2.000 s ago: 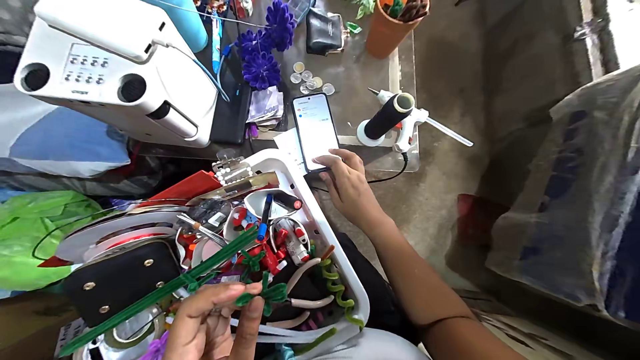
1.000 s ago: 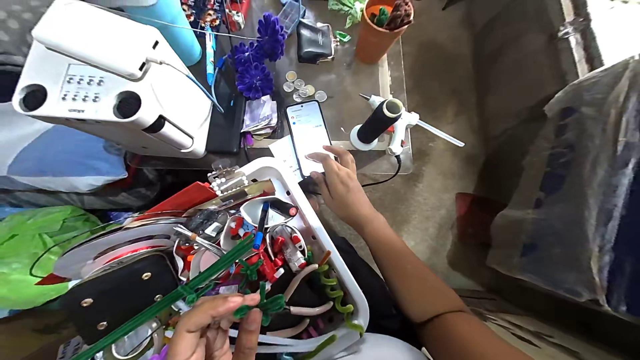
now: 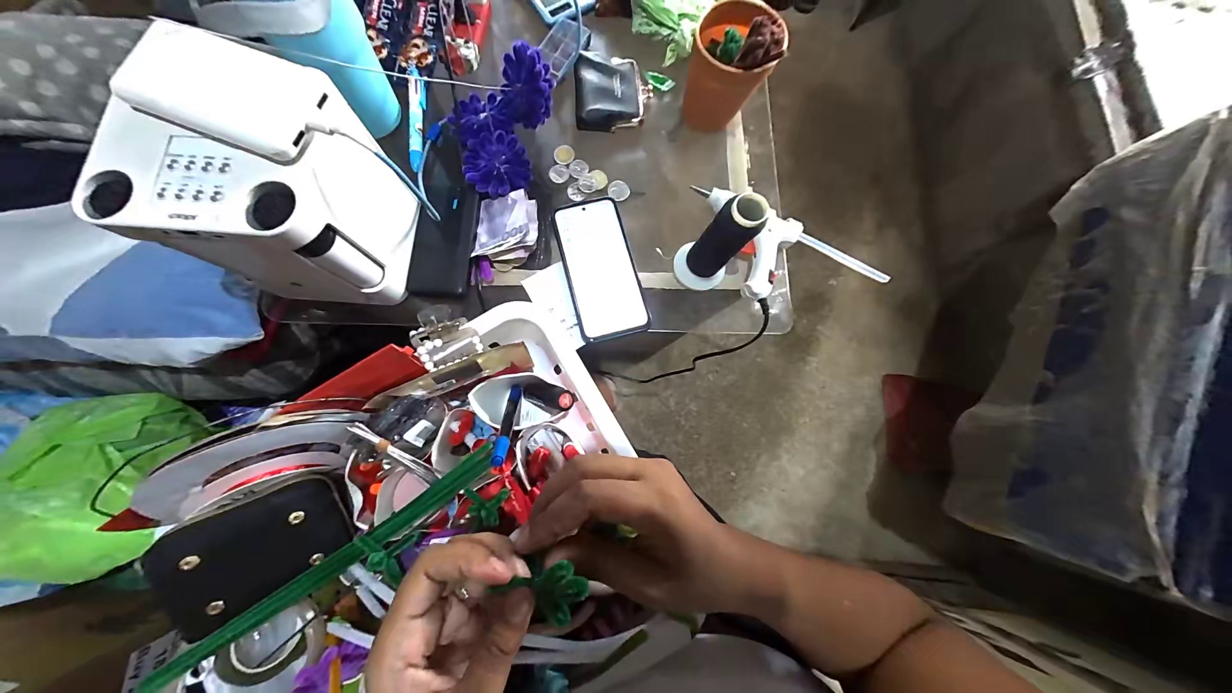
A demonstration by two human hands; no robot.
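My left hand (image 3: 457, 611) pinches a small looped piece of green pipe cleaner (image 3: 558, 592) between thumb and fingers, low in the view. My right hand (image 3: 626, 525) is close against it, its fingertips meeting the left fingertips; whether they grip the green piece is hidden. Long green pipe cleaners (image 3: 318, 577) run diagonally from the lower left toward the hands, with small green loops along them. Beneath both hands is a white plastic basket (image 3: 568, 361) full of craft supplies, with a blue pen (image 3: 507, 423) among them. A smartphone (image 3: 602, 269) with a lit screen lies beyond the basket.
On the table are a glue gun (image 3: 765, 255), a spool of black thread (image 3: 722, 241), a terracotta-coloured pot (image 3: 731, 67), several coins (image 3: 582, 181), a coin purse (image 3: 608, 91) and purple fuzzy flowers (image 3: 496, 159). A white device (image 3: 250, 154) stands left. The glue gun's cord (image 3: 703, 361) hangs near the basket.
My right hand has left the smartphone and come down to my left hand over the basket. My left hand still holds the green piece.
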